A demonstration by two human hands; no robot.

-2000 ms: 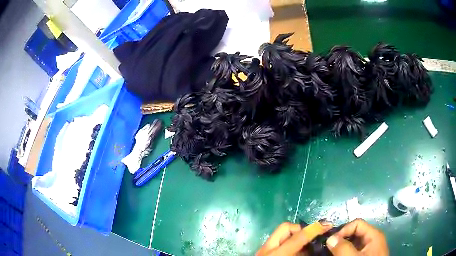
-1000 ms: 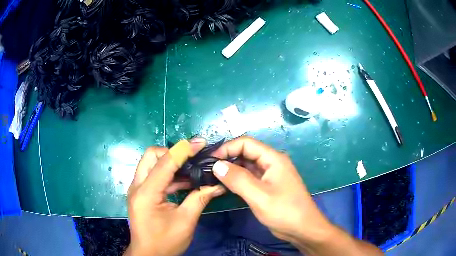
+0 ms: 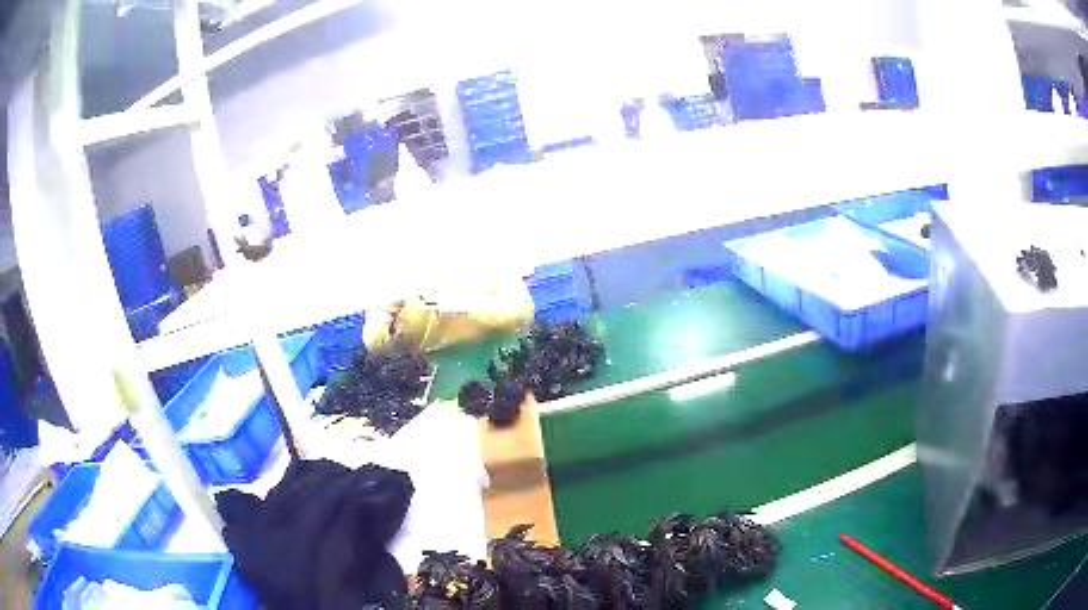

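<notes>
Neither of my hands is in the picture. A heap of black spiky hair pieces (image 3: 656,566) lies along the bottom edge, partly cut off. A folded black cloth (image 3: 316,536) lies left of the heap. The red handle of a brush (image 3: 889,570) shows at the bottom right, its tip out of view. A small white strip (image 3: 779,599) lies at the bottom edge beside the heap.
A brown cardboard sheet (image 3: 517,471) lies behind the heap. A grey-white cabinet (image 3: 972,405) with a dark opening stands at right. Blue bins (image 3: 131,584) stand at left, and a blue crate (image 3: 835,312) at the back right. More black pieces (image 3: 549,363) lie farther back.
The view has swung up from the bench to the room. My hands, the held hair piece, the glue bottle and the pen-shaped tool have left the picture.
</notes>
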